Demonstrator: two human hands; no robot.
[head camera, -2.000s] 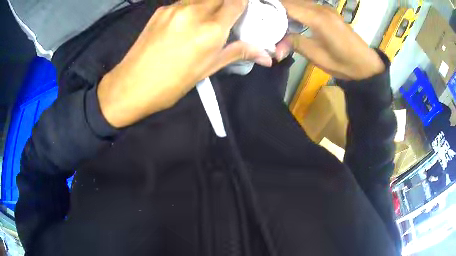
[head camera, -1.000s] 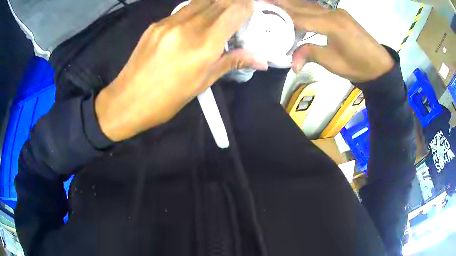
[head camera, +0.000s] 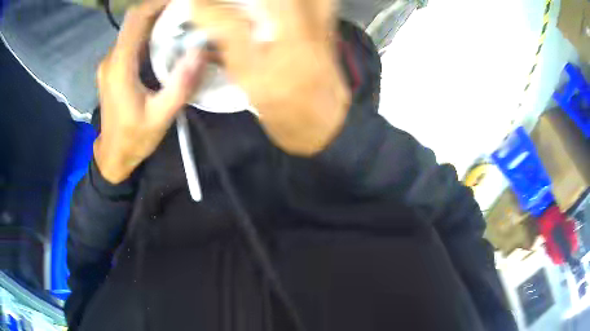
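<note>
A white rounded housing is held up near the top edge, in front of my chest, and is partly covered by my fingers. A thin straight white stick, apparently an antenna, hangs down below it. My left hand grips the housing from the left, with the thumb across its front. My right hand is blurred and cut off by the top edge. It lies over the right side of the housing, and its fingertips are hard to make out.
A blue plastic bin stands at the left. At the right are a blue plastic object, a brown carton, a red object and yellow-black floor tape. A grey surface is at the upper left.
Both hands and the housing have moved left. My right hand has come across over the housing. The stick now hangs more upright. The background at the right has shifted.
</note>
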